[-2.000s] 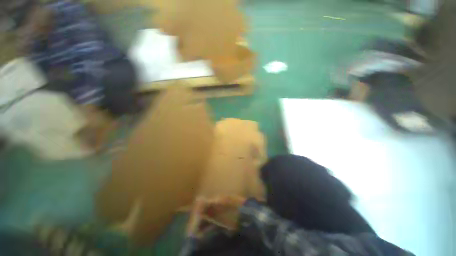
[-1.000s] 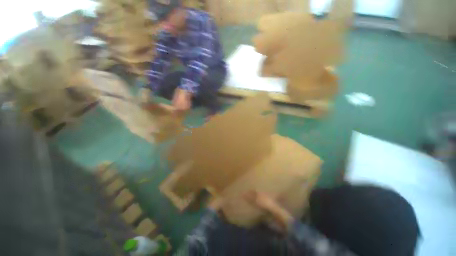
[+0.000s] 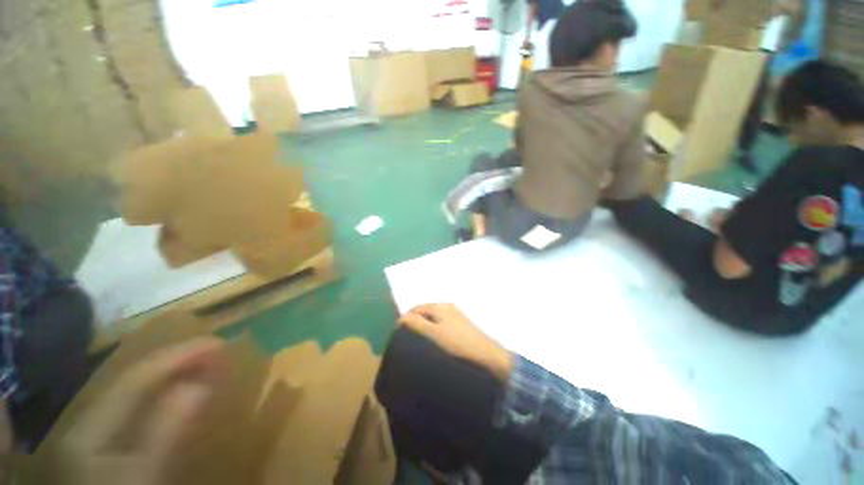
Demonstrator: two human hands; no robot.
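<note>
My right hand lies on my black-clad knee, holding nothing. My left hand is strongly blurred at the lower left, raised in front of brown cardboard; whether it grips anything cannot be told. A part-folded brown box lies beside the knee, with rounded flaps at its far edge and a low wall on its right side. Its near part is cut off by the picture's bottom edge.
A white board spreads to the right, with two people sitting on it. Stacked brown blanks lie on a pallet at the left. A checked sleeve shows at the left edge. Cartons stand behind.
The view has swung to the right, bringing the seated people into sight. My right hand has left the cardboard and rests on the knee. My left hand is now raised in front of the board.
</note>
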